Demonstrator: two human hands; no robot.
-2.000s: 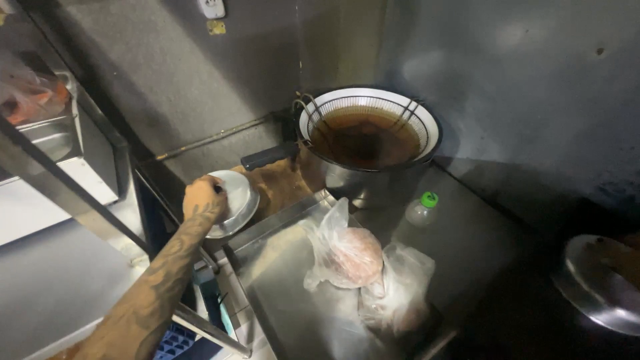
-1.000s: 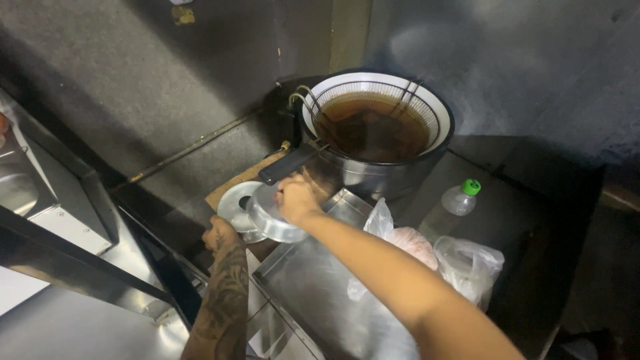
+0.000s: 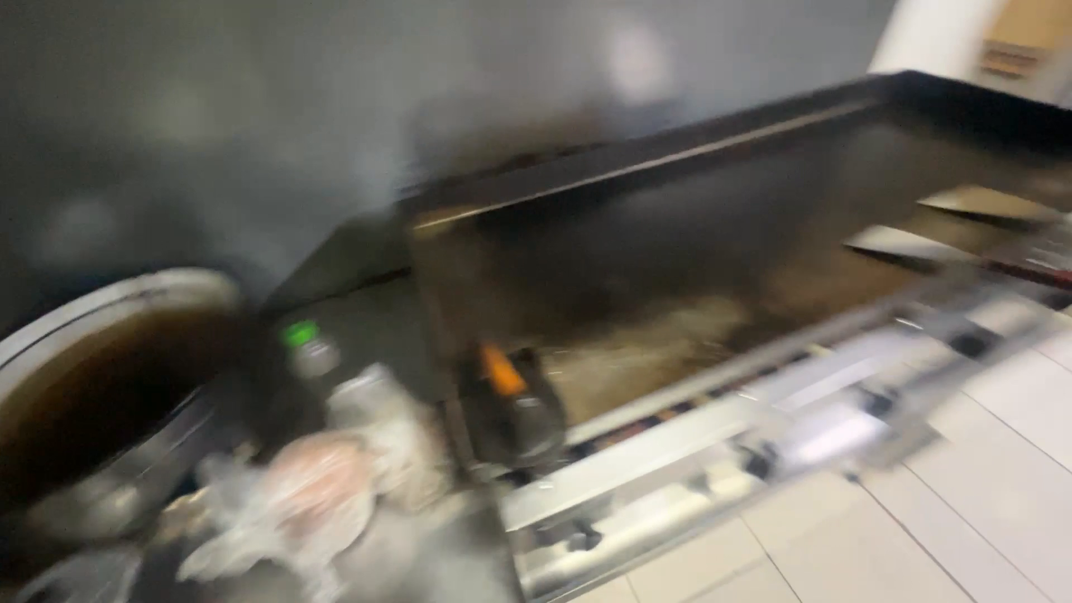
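Observation:
Neither of my hands shows in the head view, which is blurred by motion. At the left edge is a white-rimmed strainer (image 3: 180, 289) with dark brown liquid inside it. To its right stands a clear bottle with a green cap (image 3: 311, 347). Below the bottle, a clear plastic bag with something pink inside (image 3: 322, 481) lies on the metal surface, and another plastic bag (image 3: 394, 427) touches it on the right. What my hands hold is hidden outside the frame.
A wide flat griddle (image 3: 670, 251) with raised edges fills the right half. Two metal spatulas (image 3: 913, 244) rest at its right end. A dark object with an orange part (image 3: 502, 373) sits at its near left corner. Control knobs (image 3: 758, 461) line its front, above a tiled floor (image 3: 821, 536).
The view has swung far to the right. Both hands, seen earlier at the round metal pieces beside the pot, are out of frame. The griddle has come into sight.

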